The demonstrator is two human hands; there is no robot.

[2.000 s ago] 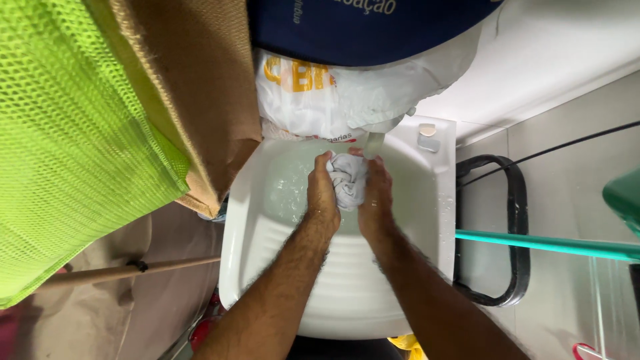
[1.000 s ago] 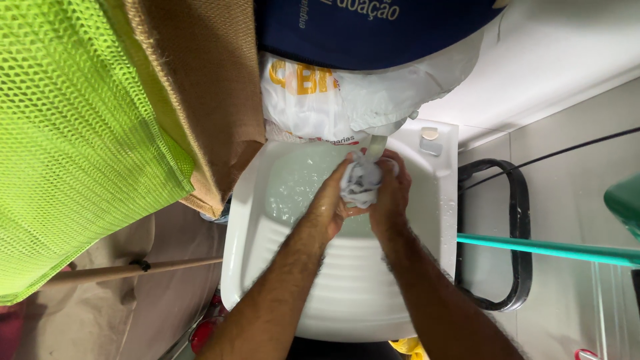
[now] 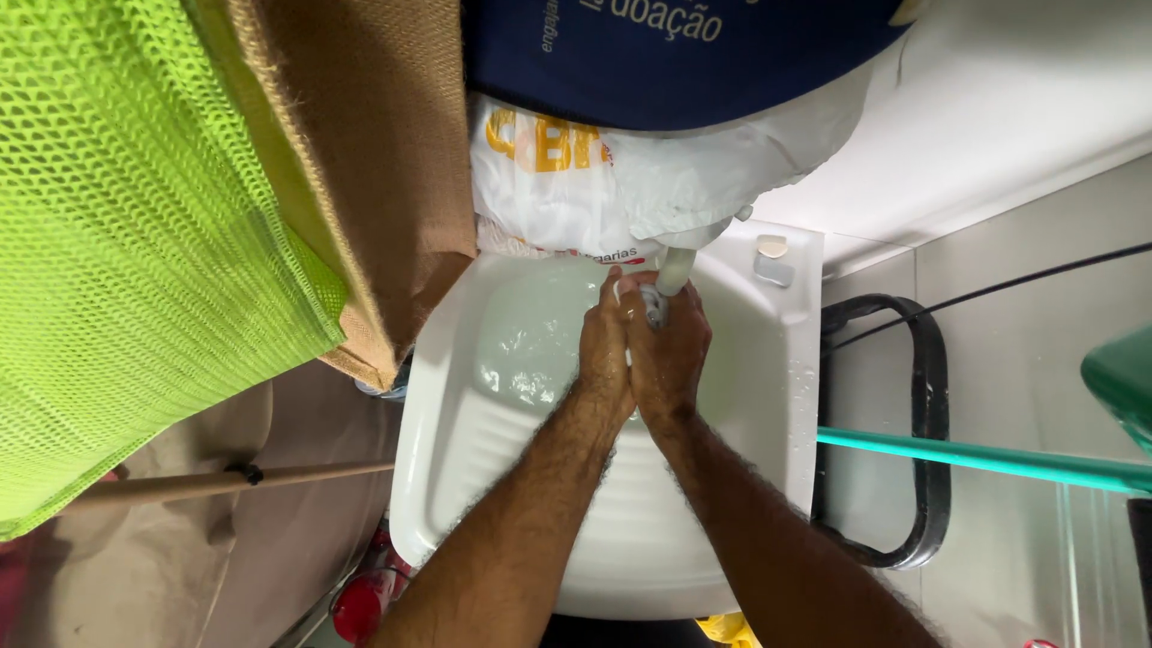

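Note:
Both of my hands press together around a wet white cloth, just under the spout of a faucet (image 3: 675, 272). My left hand (image 3: 605, 346) lies along the cloth's left side, and my right hand (image 3: 670, 346) covers most of it from the right. Only a small bunched part of the cloth (image 3: 653, 306) shows between the fingers. Below them is a white laundry sink (image 3: 805, 396) with a ribbed washboard slope (image 3: 504, 454) and cloudy water (image 3: 526, 337) in its basin.
White plastic bags (image 3: 549, 202) and a dark blue item with writing (image 3: 684, 63) hang over the sink's back. A green mesh bag (image 3: 153, 234) and burlap bag (image 3: 396, 135) crowd the left. Soap (image 3: 771, 246) sits at the back right corner; a teal pole (image 3: 972, 452) crosses a black frame (image 3: 931, 387).
My hands have closed in tighter around the cloth, which shows much less than before. They are nearer to each other, with the right hand now partly over the left.

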